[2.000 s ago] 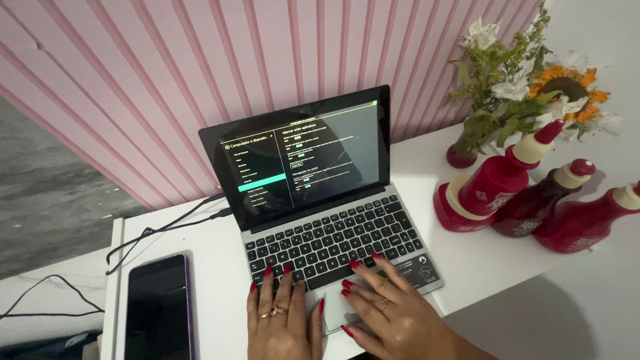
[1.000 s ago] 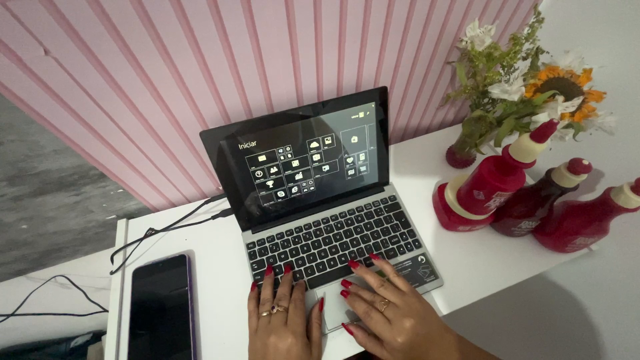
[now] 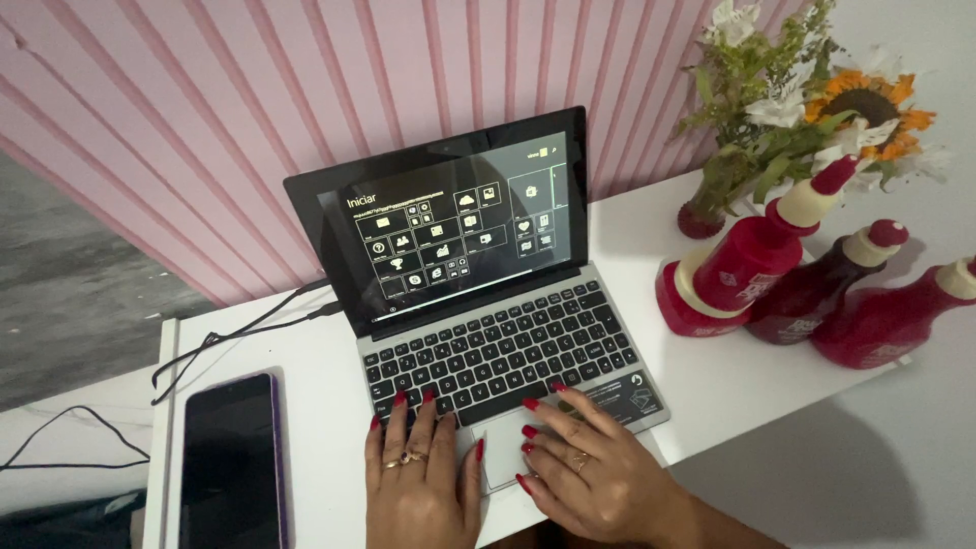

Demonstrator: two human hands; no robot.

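A small silver laptop (image 3: 358,347) stands unfolded on a white desk, its dark screen (image 3: 457,221) showing a start page of tiles. My left hand (image 3: 419,476) rests on the laptop's lower left corner, fingertips over the bottom-left keys and the thumb beside the touchpad (image 3: 507,450). Over the right part of the touchpad and the palm rest lies my right hand (image 3: 591,465), its fingers bent, two fingertips near the bottom row of keys. Both hands have red nails and rings, and neither holds anything.
A smartphone (image 3: 229,461) lies left of the laptop, near black cables (image 3: 252,328). To the right stand a red pump bottle (image 3: 747,267), a dark red bottle (image 3: 808,297), another red bottle (image 3: 877,324) and a vase (image 3: 700,219) of flowers. A pink slatted panel (image 3: 412,69) rises behind.
The laptop's screen has gone from a settings-like list two seconds ago to a page of tiles. Both hands have stayed in nearly the same place.
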